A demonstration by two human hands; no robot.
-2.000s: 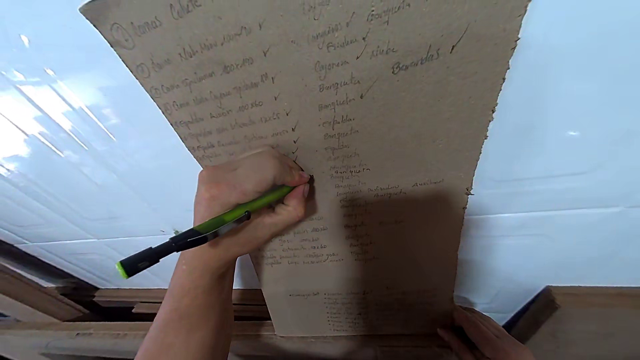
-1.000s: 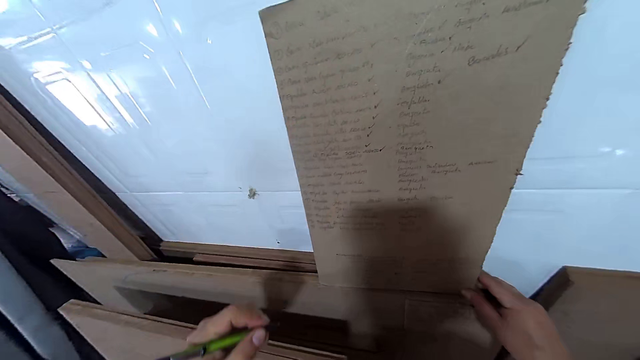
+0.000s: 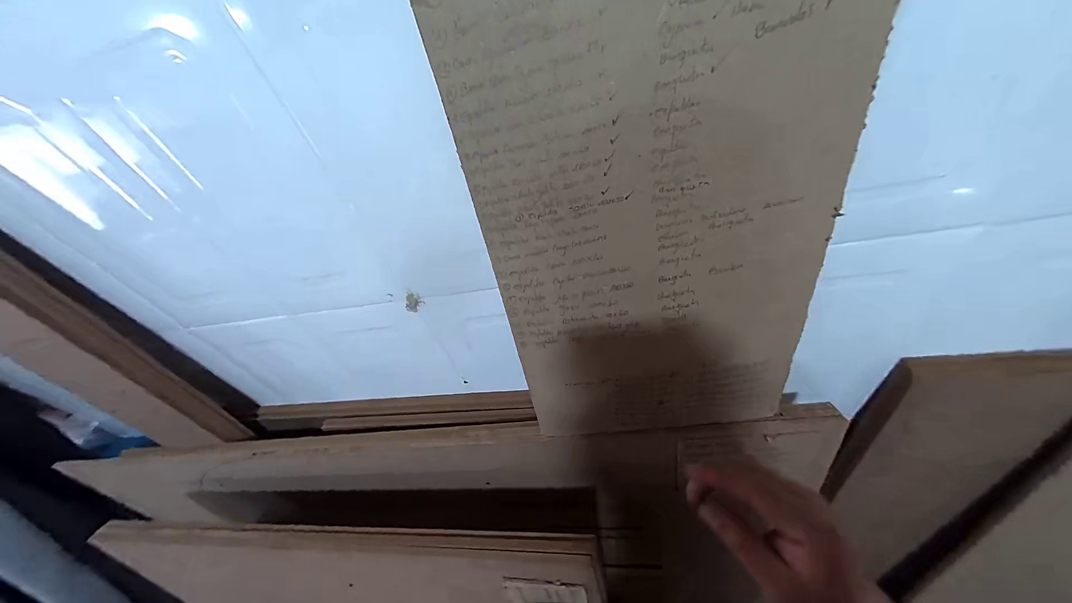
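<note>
A brown fibreboard sheet (image 3: 754,167) with rough edges bears several rows of handwriting and check marks. It stands against a white glossy panel (image 3: 352,209), its lower edge at the wooden boards. My right hand (image 3: 779,528), blurred, is just below the sheet's lower right corner, in front of a wooden board. Its thumb and fingers are apart, and nothing shows between them. My left hand and the green pen are out of view. A dark shadow lies across the sheet's lower part.
Stacked wooden boards (image 3: 352,561) stand at the lower left, before a longer board (image 3: 377,456). A wooden frame piece (image 3: 126,368) slants along the left. More brown panels (image 3: 971,444) lean at the right, with a dark gap between them.
My left hand, with the green pen, has gone out of view downward. My right hand has let go of the sheet's lower corner. The view has shifted.
</note>
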